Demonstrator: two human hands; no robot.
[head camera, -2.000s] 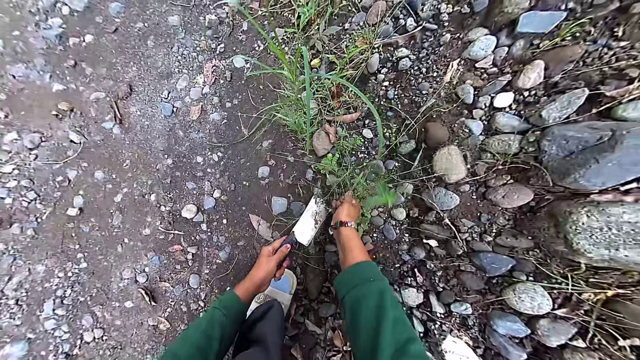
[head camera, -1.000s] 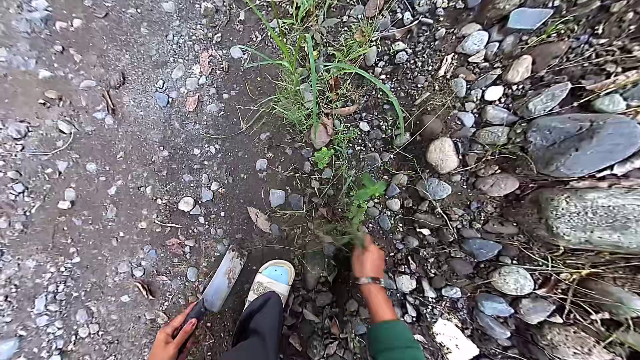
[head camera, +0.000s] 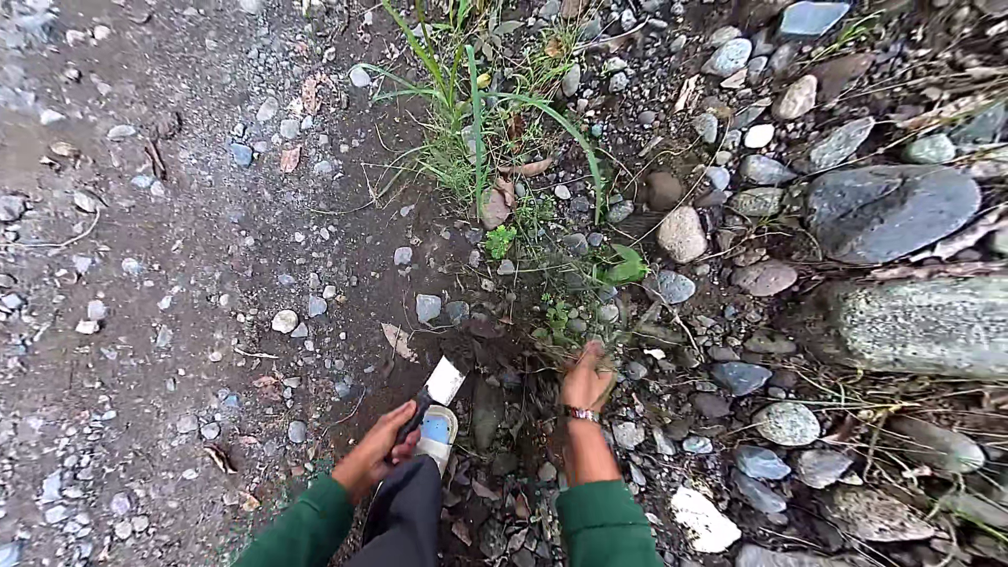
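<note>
My left hand (head camera: 387, 445) is closed around the black handle of a broad-bladed knife (head camera: 445, 382); its pale blade points up and right, just beyond the toe of my shoe. My right hand (head camera: 589, 378), wearing a metal-banded watch or bracelet, is low over the stony soil. Its blurred fingers appear closed on thin stems of green weeds (head camera: 557, 316). A broad green leaf (head camera: 628, 265) lies farther up, and a small leafy plant (head camera: 499, 242) grows up and left of that hand. Taller grass (head camera: 457, 110) stands beyond.
Rounded stones lie thickly on the right, including a large grey stone (head camera: 894, 213) and a long speckled rock (head camera: 929, 324). Dry stalks lie among them. Gravelly dirt (head camera: 197, 260) spreads on the left. My light shoe (head camera: 437, 429) is between my hands.
Since one second ago, my left hand has moved up and right with the knife, from low at the left to beside the shoe. My right hand stays by the weeds.
</note>
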